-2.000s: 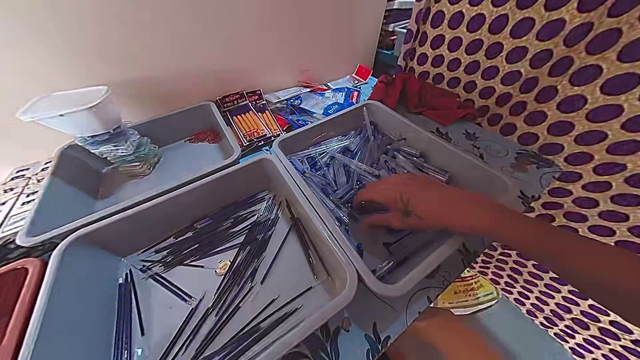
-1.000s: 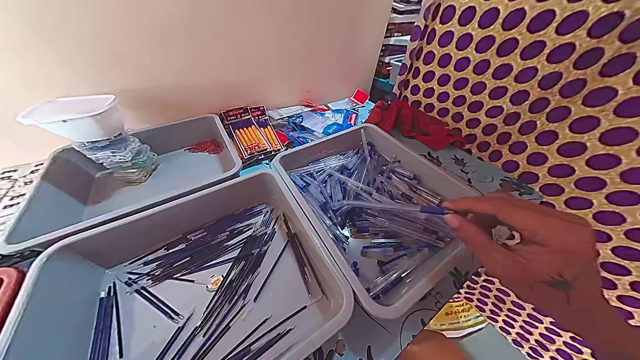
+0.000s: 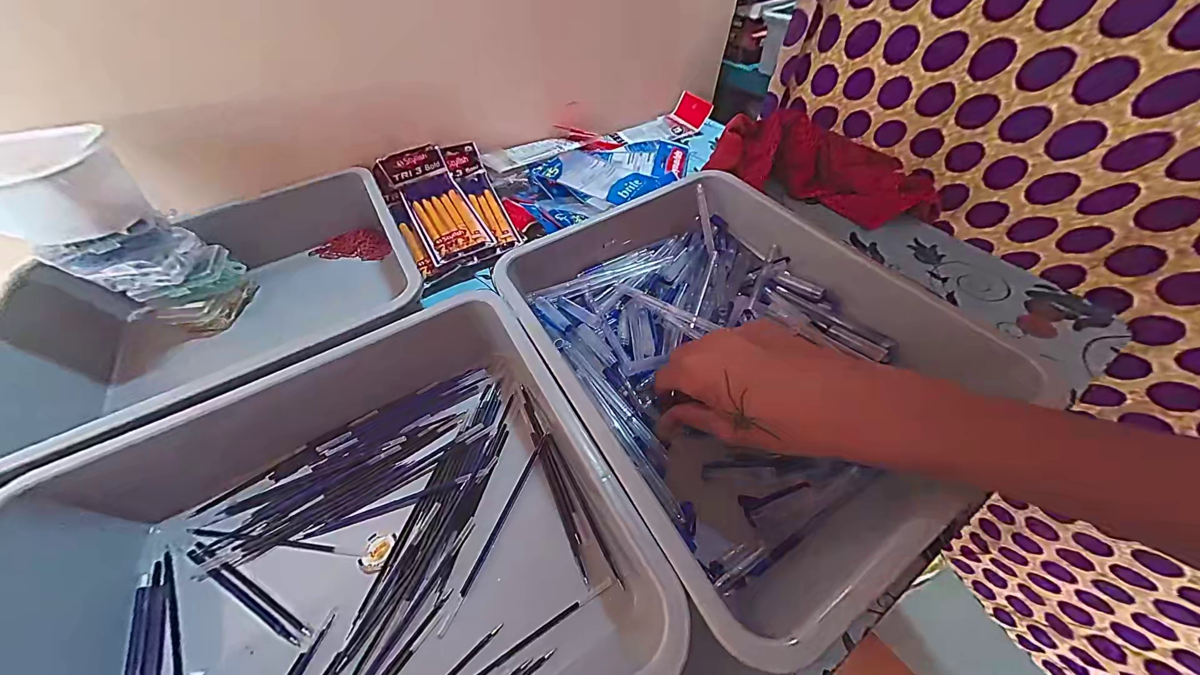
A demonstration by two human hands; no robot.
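Observation:
My right hand [image 3: 759, 389] reaches from the right into the right grey tray [image 3: 937, 337], its fingers bent down among clear plastic pen barrels [image 3: 647, 328] with blue parts. The fingertips are hidden, so whether they grip one cannot be told. The left front tray [image 3: 281, 427] holds many dark pen refills [image 3: 403, 525] and a small round white-and-yellow item [image 3: 378, 552]. A patch of skin shows at the bottom edge; which body part it is cannot be told, and my left hand is not identifiable.
A third grey tray [image 3: 403, 272] at the back left holds stacked clear plastic pieces [image 3: 159, 272], a white tub [image 3: 70, 183] and small red pieces [image 3: 352, 246]. Behind lie packs of orange pens [image 3: 450, 216], blue-and-white wrappers [image 3: 609, 173] and red cloth [image 3: 825, 169]. Purple-dotted fabric [image 3: 1050, 112] hangs at right.
One second ago my right hand held a clear pen piece with a blue end above the tray's right side. It has moved left and down into the barrels.

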